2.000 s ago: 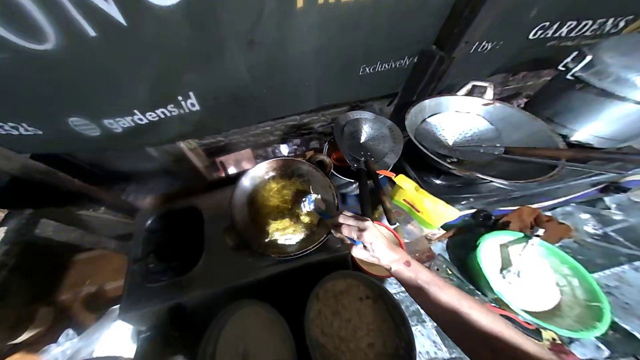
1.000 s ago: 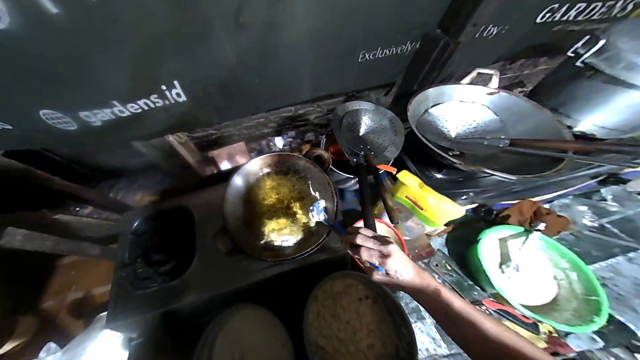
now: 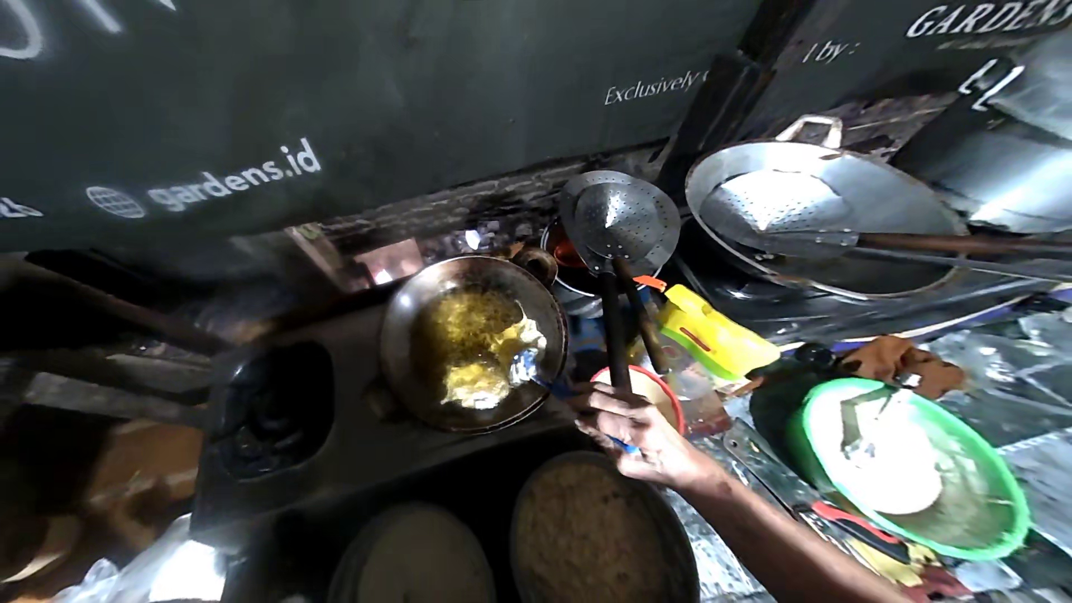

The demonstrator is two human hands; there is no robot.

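My right hand [image 3: 632,431] is closed around the blue handle of a utensil [image 3: 544,383], whose head lies inside a wok [image 3: 389,335] at its right side. Yellow frying food [image 3: 476,383] sits in bubbling oil there. Glare and blur hide the exact shape of the utensil's head. Beside the hand is a red-rimmed container [image 3: 662,387], and the dark handle of a perforated metal skimmer [image 3: 624,219] runs down behind the fingers. The skimmer rests over a pot. My left hand is out of view.
Two round containers [image 3: 599,528] [image 3: 423,557] of pale contents stand below the wok. A larger wok [image 3: 913,197] holding another skimmer [image 3: 775,205] is at upper right, near a big metal pot [image 3: 1022,159]. A yellow packet [image 3: 712,331], a green basin [image 3: 1017,502] and red-black handles [image 3: 863,528] lie to the right.
My right hand stays near the wok's right edge with the blue-handled utensil in it. Yellow food shows at the wok's right side, by the utensil's head, where it was not plain before.
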